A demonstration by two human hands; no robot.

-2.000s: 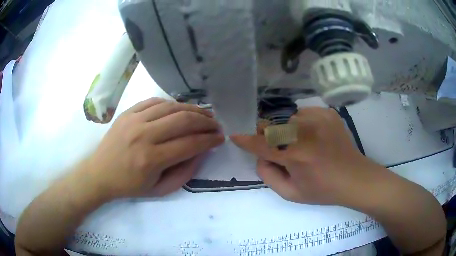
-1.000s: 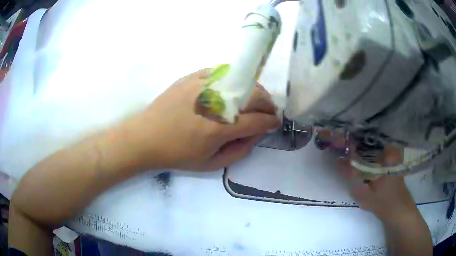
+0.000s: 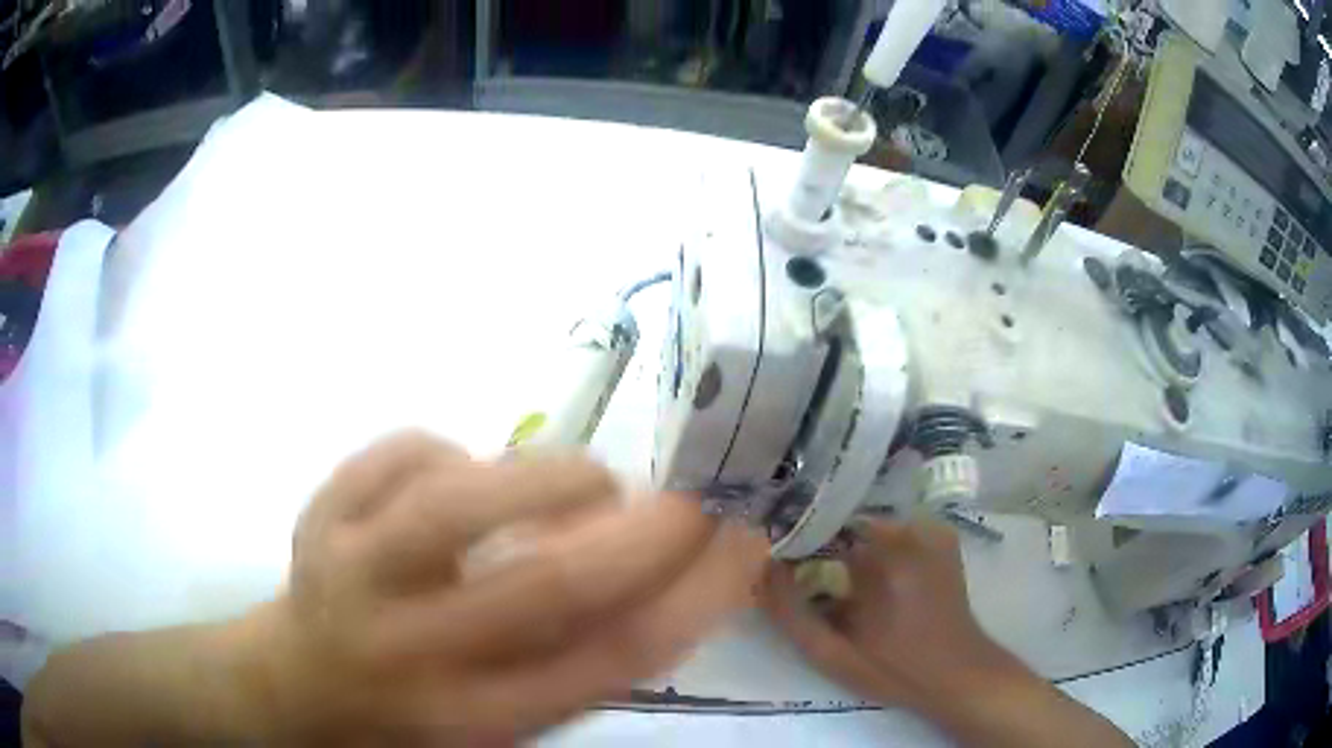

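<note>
The off-white sewing machine head (image 3: 730,351) stands in front of me. My left hand (image 3: 511,585) is large and blurred, raised in front of the needle area's left side, fingers bent; a small pale patch shows between them, and I cannot tell whether it is fabric. My right hand (image 3: 898,599) is low beside the needle, behind the small tan knob (image 3: 823,579), fingers bent; its fingertips are partly hidden. The needle and presser foot are mostly hidden by my left hand and the head. No fabric piece can be made out clearly.
The fabric-wrapped lamp (image 3: 582,387) hangs left of the head. The white ribbed dial (image 3: 950,478) sticks out on the right. A control panel (image 3: 1242,190) stands at the back right. The white table (image 3: 365,263) spreads left, with a red basket (image 3: 21,300) at the far left edge.
The view has lifted and drawn back, showing the machine's top. My left hand has come up nearer the camera, away from the lamp. My right hand remains by the needle.
</note>
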